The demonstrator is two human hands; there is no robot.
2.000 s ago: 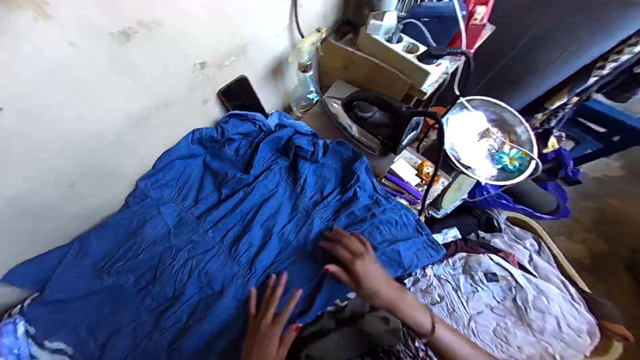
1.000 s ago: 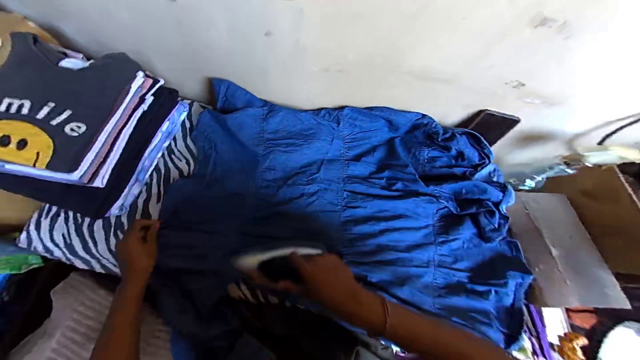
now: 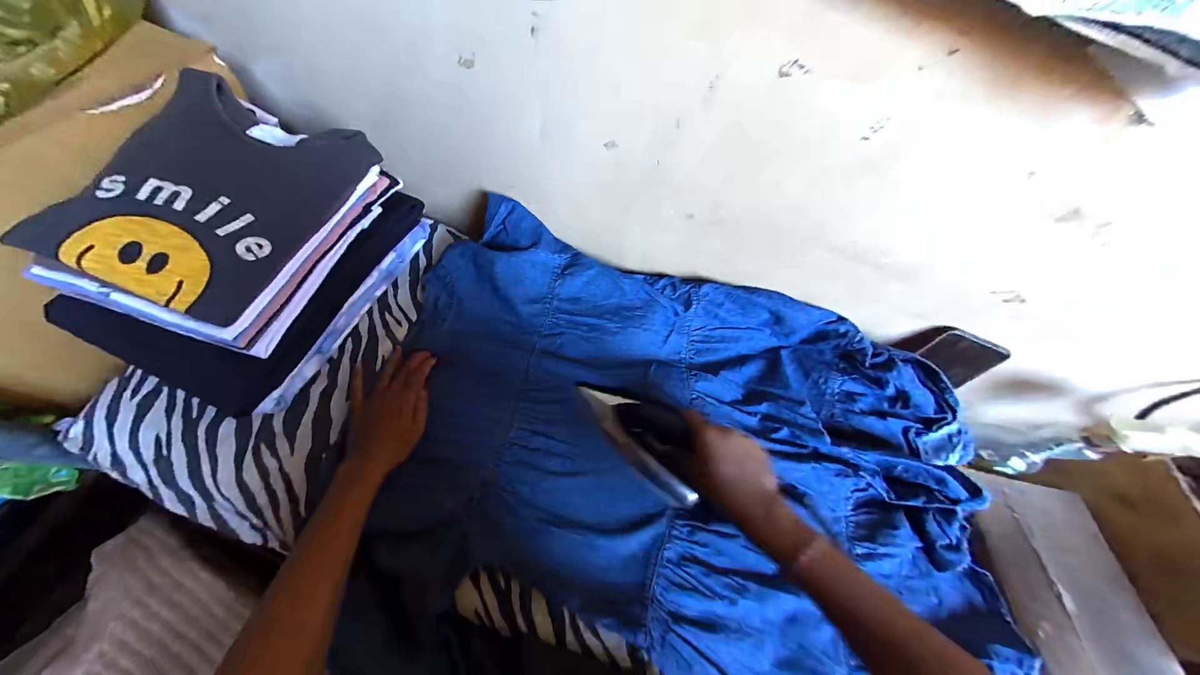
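Note:
A blue denim garment [image 3: 581, 328] with gathered tiers lies spread over a zebra-striped cloth [image 3: 216, 450]. My right hand [image 3: 736, 469] grips the dark handle of a clothes iron [image 3: 637, 445], whose pale pointed plate is over the middle of the garment. The garment's right part is wrinkled and bunched; its left part looks smoother. My left hand [image 3: 389, 408] rests flat at the garment's left edge, where it meets the striped cloth, with fingers apart and nothing held.
Folded clothes [image 3: 234, 187], a dark smiley shirt on top, are stacked on the striped cloth at left. A smartphone [image 3: 961, 354] leans near the pale wall [image 3: 750, 141]. A grey board [image 3: 1059, 562] and a cardboard box [image 3: 1125, 506] lie at right.
Two seconds ago both hands were on the garment and the iron stood near the phone; now my right hand holds it. Since one second ago the iron has moved up the garment. The view has swung left.

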